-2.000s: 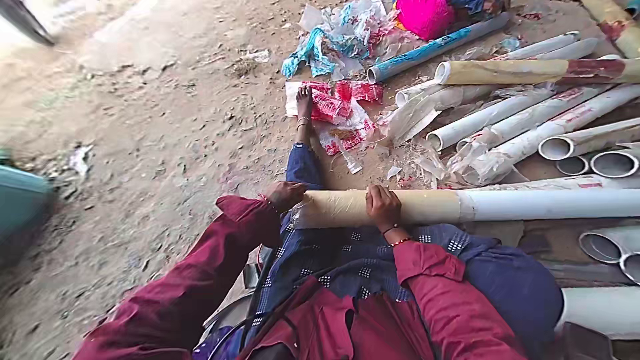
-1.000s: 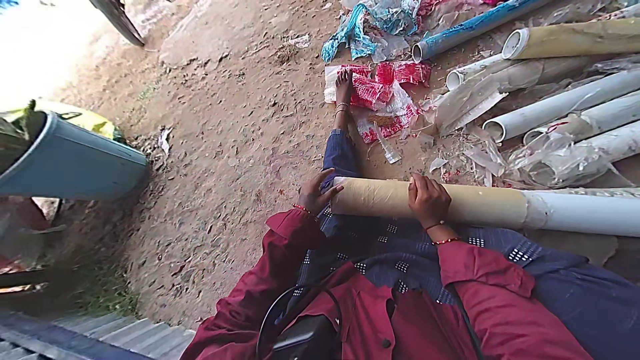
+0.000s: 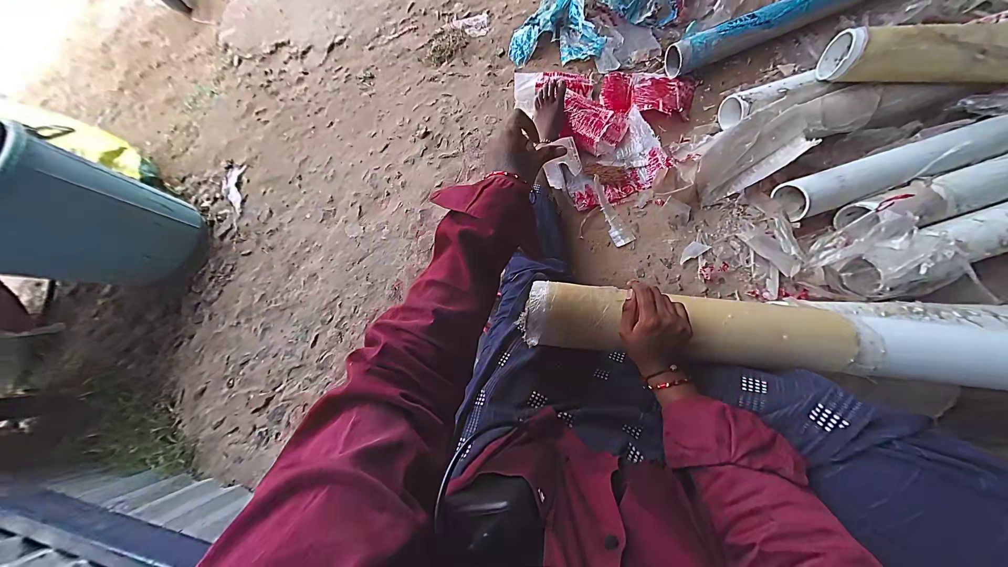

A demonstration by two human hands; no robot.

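Observation:
A white plastic pipe (image 3: 929,342), its left part wrapped in tan tape or film (image 3: 756,331), lies across my lap. My right hand (image 3: 655,327) rests over the wrapped part with its fingers curled on the top. Past the pipe's far side, my left hand (image 3: 516,150) reaches down beside my bare foot (image 3: 549,106). Its fingers are near a strip of whitish film (image 3: 563,165); whether they grip it cannot be told. Red and white printed plastic sheeting (image 3: 594,122) lies crumpled under and beside the foot.
Several pipes, white (image 3: 890,165), tan-wrapped (image 3: 921,53) and blue-stained (image 3: 756,33), lie on the ground at the right among torn clear film (image 3: 764,150). Blue plastic scraps (image 3: 563,31) lie beyond the foot. A grey-blue bin (image 3: 94,209) stands at the left, above corrugated sheeting (image 3: 150,504).
My left hand has left the pipe's wrapped end and moved forward to the film near my foot. My right hand stays on the pipe.

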